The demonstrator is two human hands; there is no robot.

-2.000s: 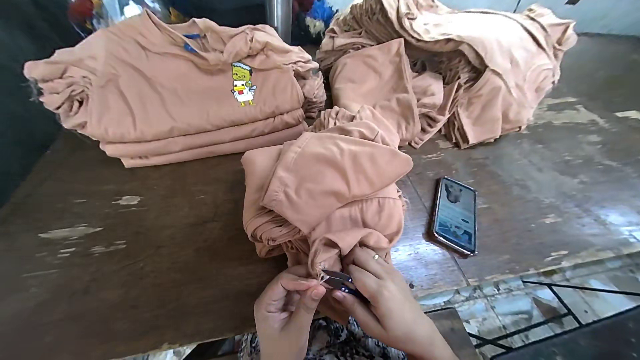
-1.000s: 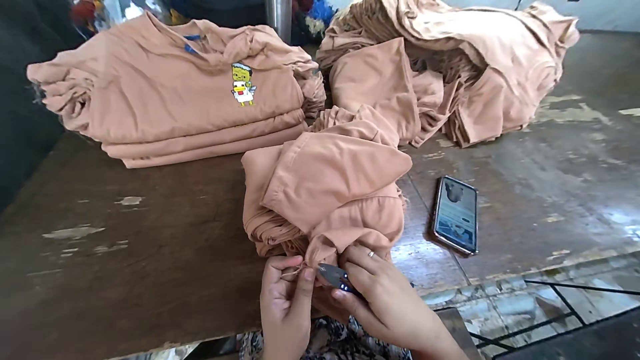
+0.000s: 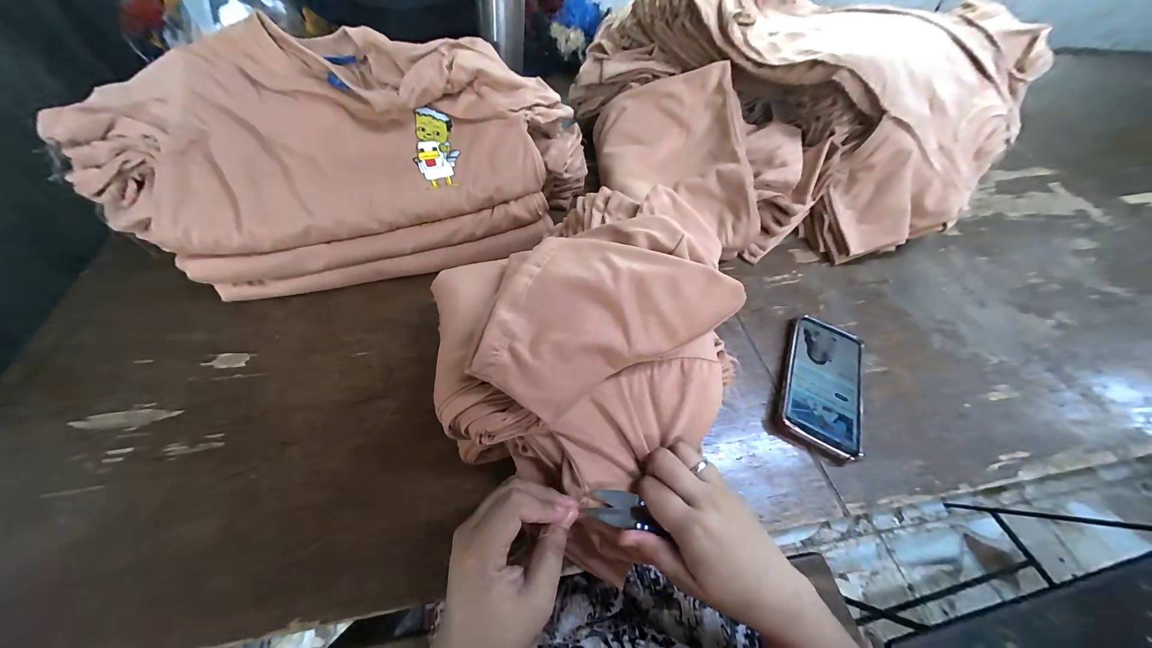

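A bundle of peach-coloured knit garments lies at the table's front edge, one part hanging toward my lap. My right hand, with a ring on one finger, holds small thread snips whose two blades stand apart and point left at the cloth. My left hand pinches something between thumb and fingertips right at the blade tips, a thread or a bit of the cloth edge; which one I cannot tell. The snips' handles are mostly hidden in my right hand.
Folded peach shirts, the top one with a cartoon print, are stacked at the back left. A heap of similar garments lies at the back right. A smartphone with its screen lit rests right of the bundle on the worn wooden table.
The cloth at my hands lies differently, its front fold pulled flatter. The snips' blades, turned toward the upper left a second ago, now point left and show apart.
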